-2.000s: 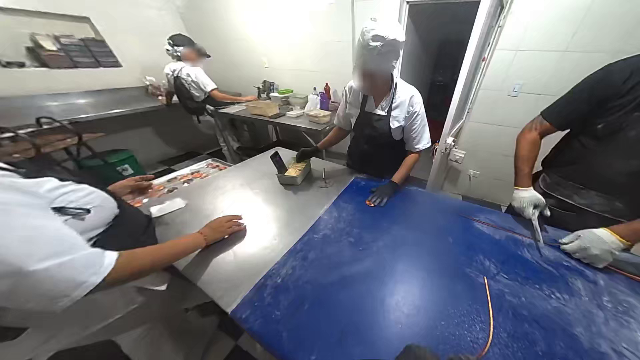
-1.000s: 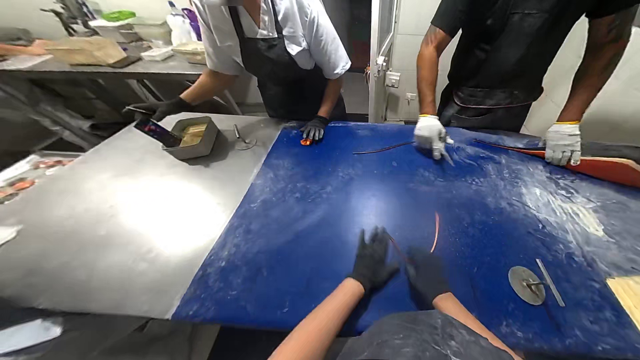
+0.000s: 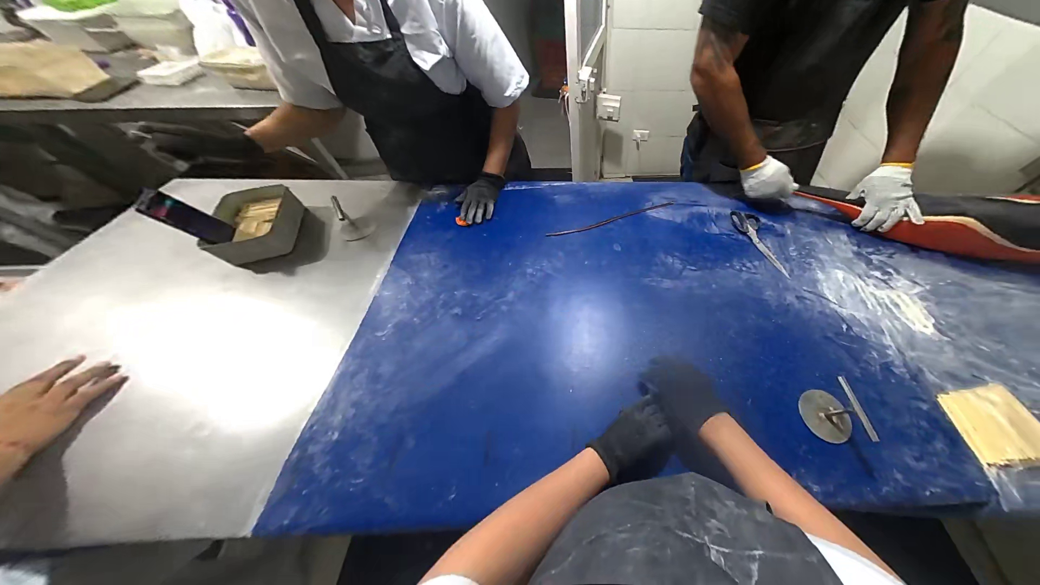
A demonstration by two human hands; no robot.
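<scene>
My left hand [image 3: 635, 439], in a black glove, is near the front edge of the blue work surface [image 3: 487, 341], its fingers bent. Close beside it my right hand [image 3: 682, 392], also black-gloved and blurred, reaches slightly farther forward. Whether either holds anything cannot be told. To the right of my hands are a round metal disc with a handle [image 3: 825, 416] and a thin metal strip [image 3: 858, 408]. Farther back lie a thin dark cord-like strip [image 3: 609, 220] and scissors [image 3: 759, 242].
Across the surface, one co-worker's gloved hand [image 3: 481, 197] touches a small orange piece; another's white-gloved hands hold a long red-and-black piece [image 3: 951, 231]. At left are a bare hand [image 3: 49, 402], metal tray of sticks [image 3: 280, 223], phone [image 3: 183, 218] and handled disc [image 3: 355, 227]. Wooden sticks [image 3: 990, 424] lie right.
The thin reddish strip by my hands a second ago no longer shows there. My hands have come together. The scissors now lie on the surface, and the co-worker's white-gloved hand has moved right to the long piece.
</scene>
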